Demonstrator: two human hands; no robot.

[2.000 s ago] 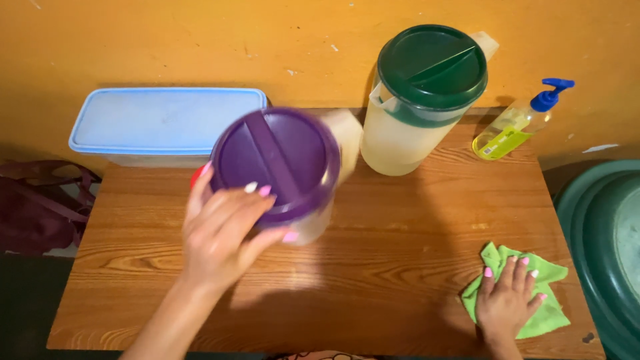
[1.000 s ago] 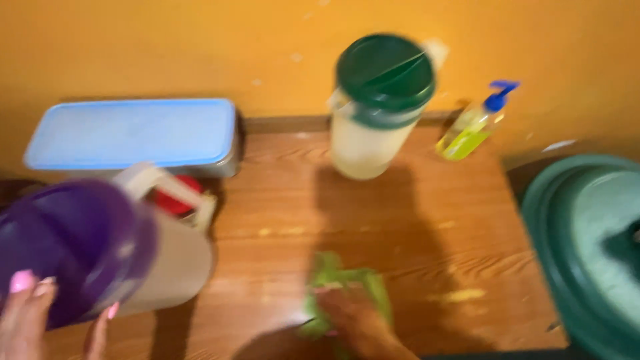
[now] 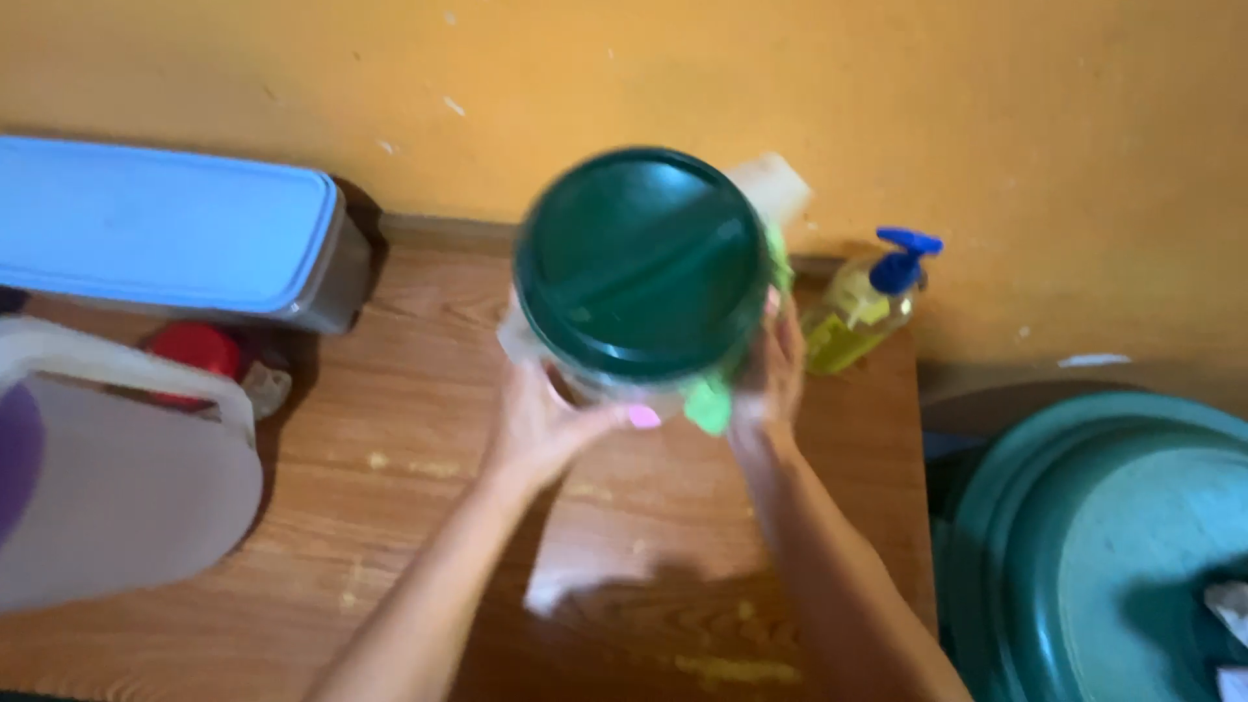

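Note:
Both of my hands are around a translucent plastic pitcher with a dark green lid (image 3: 643, 268), which shows from above near the middle of the view. My left hand (image 3: 551, 424) grips its left side, the thumb across the front. On its right side my right hand (image 3: 775, 375) presses a light green cloth (image 3: 709, 405) against the wall; part of the cloth also shows above the fingers. The pitcher's base is hidden under the lid and hands. At the left edge lies or stands a translucent pitcher (image 3: 136, 487) with a purple lid, cut off by the frame; neither hand touches it.
A rectangular container with a light blue lid (image 3: 166, 224) stands at the back left of the wooden table (image 3: 390, 546). Near it is a red-capped container (image 3: 195, 361). A pump bottle of yellow liquid (image 3: 858, 317) stands at the back right. Beyond the right edge is a large green plastic tub (image 3: 1033, 526).
My left hand has let go of the purple-lidded pitcher, now at the far left, and holds the green-lidded one. My right hand has lifted the cloth from the tabletop to that pitcher.

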